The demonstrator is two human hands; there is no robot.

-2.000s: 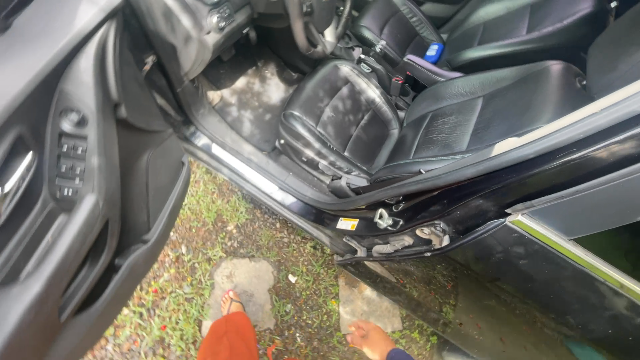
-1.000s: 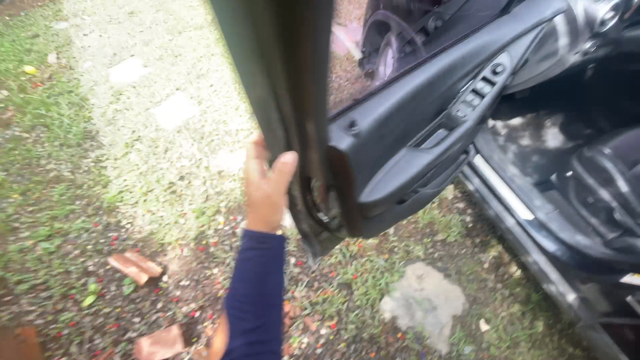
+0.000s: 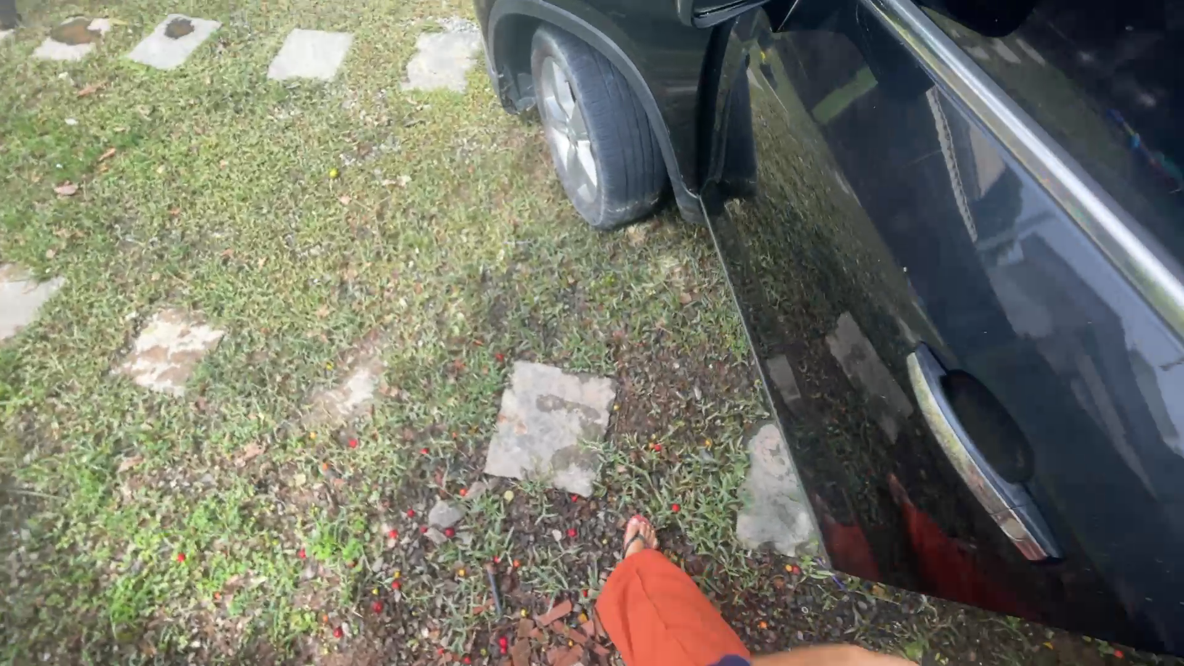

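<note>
A bare strip of my left hand or forearm (image 3: 832, 656) shows at the bottom edge, beside a dark blue cuff. Its fingers are out of view, so its grip cannot be seen. My right hand is not in view. Just above and right of that strip is the dark, glossy outer panel of a car door (image 3: 860, 277). A chrome door handle (image 3: 980, 458) is on it, and a chrome trim strip (image 3: 1045, 157) runs beneath the window. The door's rear edge lies over the ground; how far it stands open cannot be told.
The car's front wheel (image 3: 597, 134) stands on grass at upper centre. A stone paver (image 3: 552, 427) lies ahead of my sandalled foot (image 3: 638, 535) and orange trouser leg (image 3: 666, 610). Another paver (image 3: 775, 495) is partly behind the door. Red fruits and broken brick pieces (image 3: 555, 629) dot the ground.
One second ago my left hand was on the door's edge, with the inner panel showing; now the outer panel faces me and that hand is mostly out of view. The view has swung strongly.
</note>
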